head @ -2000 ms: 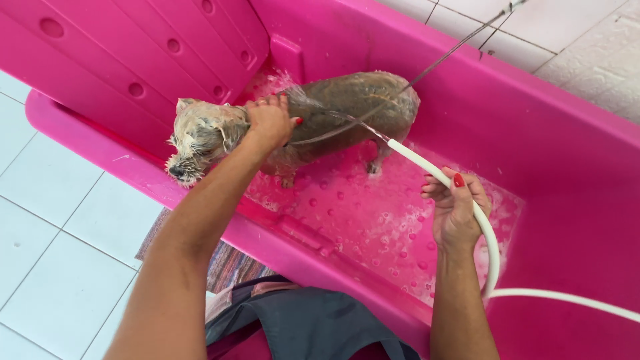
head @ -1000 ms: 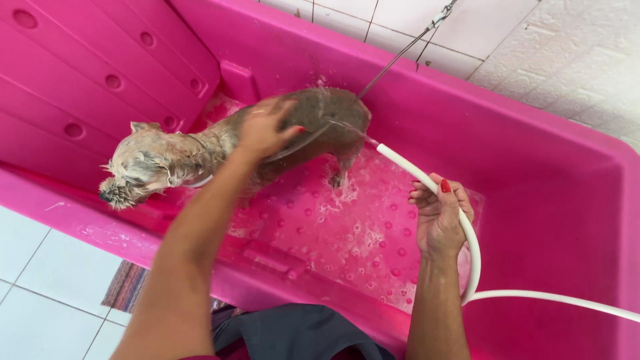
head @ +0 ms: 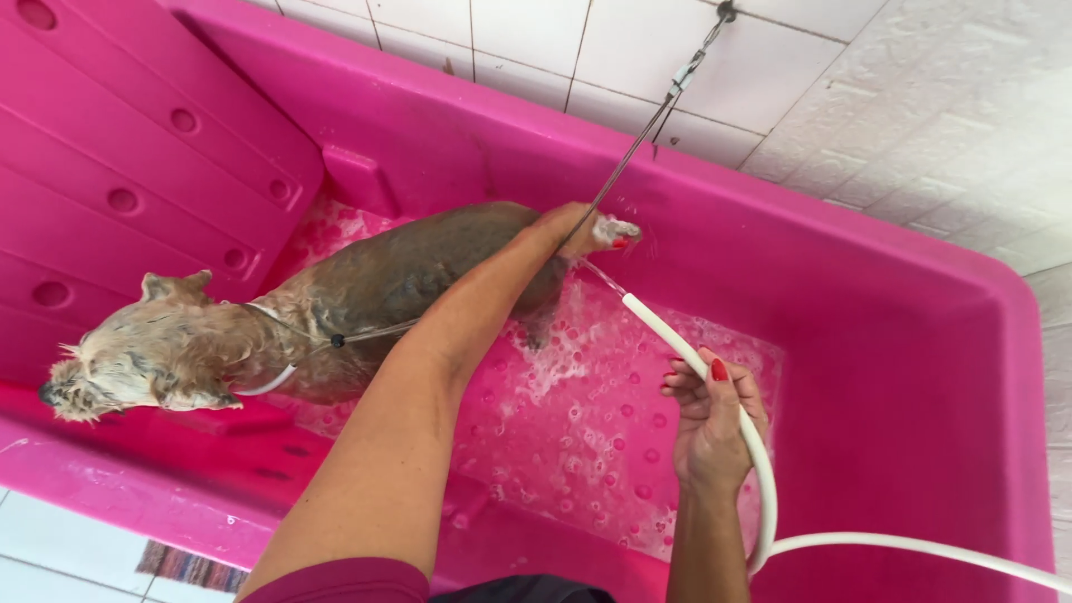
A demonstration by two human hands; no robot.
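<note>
A wet, light brown dog (head: 385, 276) stands in a pink plastic tub (head: 879, 251), its head toward the left edge of the view. Around its neck is a tether loop (head: 272, 381) with a white sleeve and a dark bead. My left hand (head: 590, 233) is at the dog's rear end, holding what looks like its soapy tail (head: 618, 228); the fingers are partly hidden. My right hand (head: 716, 410) grips a white hose (head: 670, 335) between thumb and fingers. Water runs from the hose's end toward the dog's hindquarters.
A thin cable (head: 624, 163) runs from an anchor on the tiled wall (head: 528, 42) down behind my left forearm. Raised pink panel (head: 109, 134) stands at the tub's left. Sudsy water covers the studded tub floor (head: 578, 419). A striped mat (head: 191, 568) lies on the floor outside.
My left hand has moved from the dog's back to its rear end. The water stream now falls near the hindquarters. My right hand keeps hold of the hose.
</note>
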